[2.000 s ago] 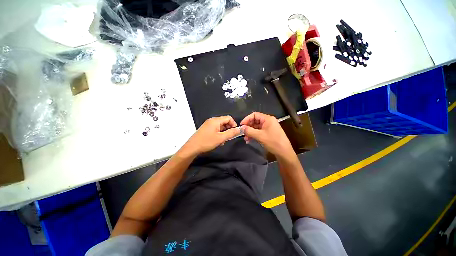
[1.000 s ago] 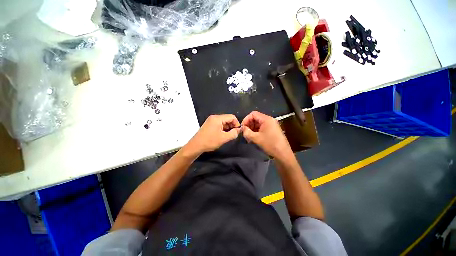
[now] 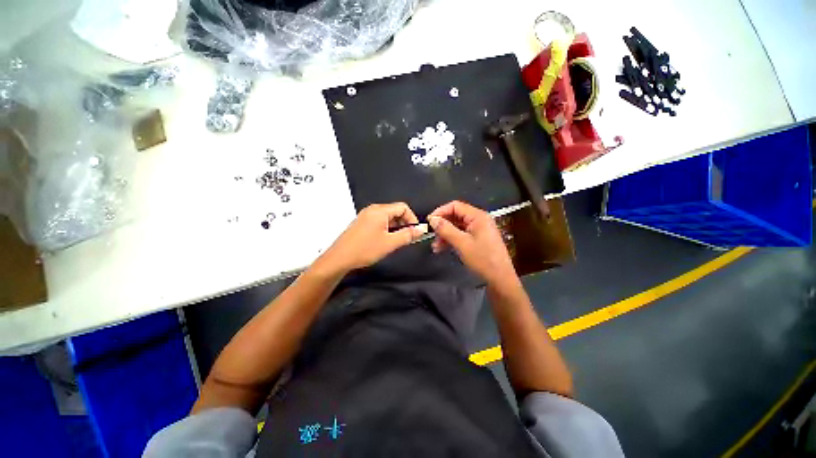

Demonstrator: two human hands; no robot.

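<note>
My left hand and my right hand meet at the front edge of the black mat. A small pale piece shows at my left fingertips, with something dark beside it; my fingers hide most of it. My right thumb and forefinger are pinched at its right side; whether they grip it is too small to tell. White washers lie heaped on the mat. Small metal rings lie scattered on the white table left of the mat.
A hammer lies on the mat's right side. A red tape dispenser stands right of it. Black stems are piled at far right. Clear plastic bags and a tan block are at left. An open brown box sits below the hammer.
My right fingertips have drawn slightly apart from my left ones, and the pale piece now shows between them. The view has shifted slightly.
</note>
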